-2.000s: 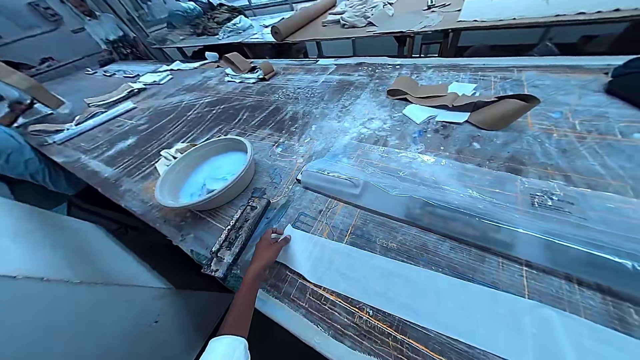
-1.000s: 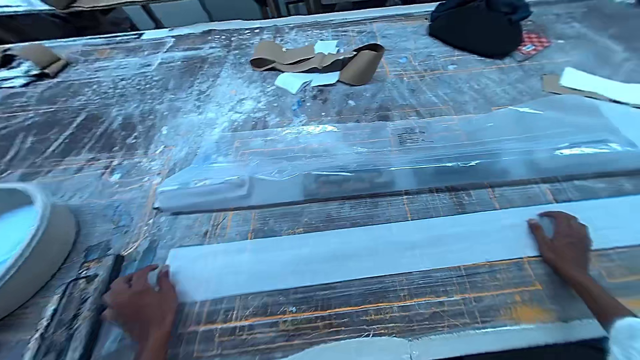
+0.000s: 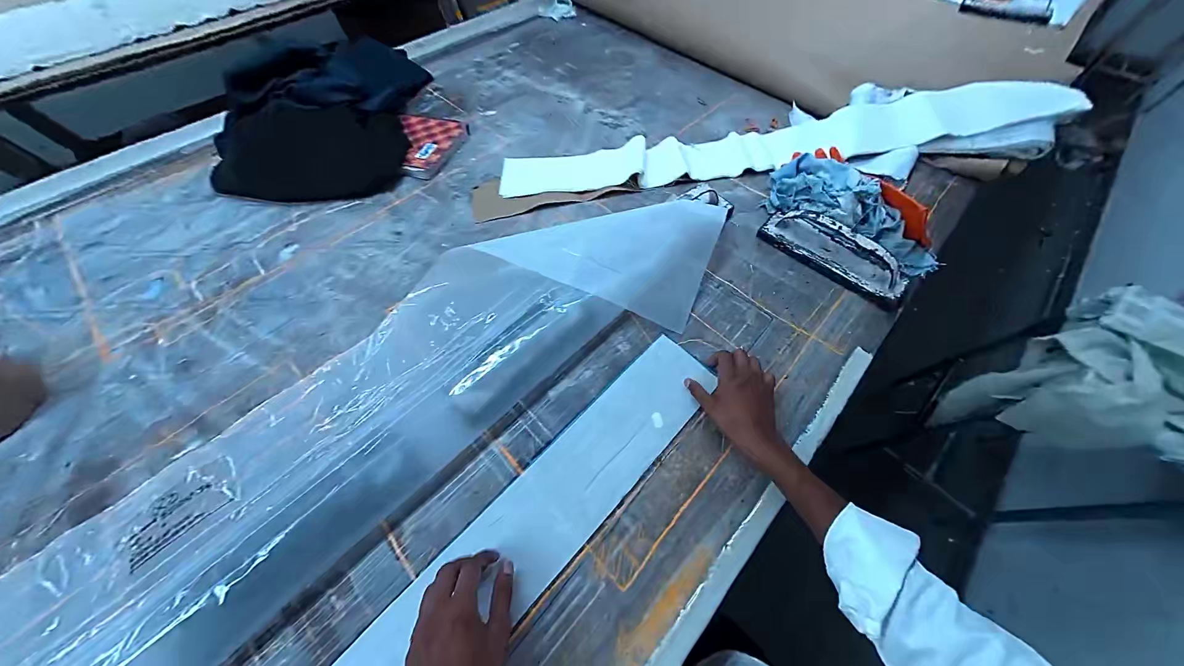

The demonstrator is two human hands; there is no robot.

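Note:
A long white strip (image 3: 592, 444) lies flat and slantwise along the near side of a stained work table (image 3: 684, 536). My left hand (image 3: 462, 606) rests on the strip at the bottom of the view, fingers spread a little. At the strip's far end, my right hand (image 3: 740, 398) touches its corner and right edge with the fingertips, thumb apart. Neither hand is closed around anything. Beside the strip, to its left, a long piece under clear plastic sheeting (image 3: 351, 462) runs parallel, and the plastic's translucent end (image 3: 610, 259) is folded over.
Beyond lie dark cloth (image 3: 314, 129), a red checkered box (image 3: 433, 146), crumpled white strips (image 3: 740, 157) and a large brown roll or sheet (image 3: 832, 46). A squeegee-like tool (image 3: 832, 254) with a blue rag (image 3: 832, 190) sits near the right edge. Pale cloth (image 3: 1091, 370) hangs beyond the table.
The view has swung far right along the table. My right hand is now at the strip's far end; my left hand, at the opposite end one second ago, now rests partway along it.

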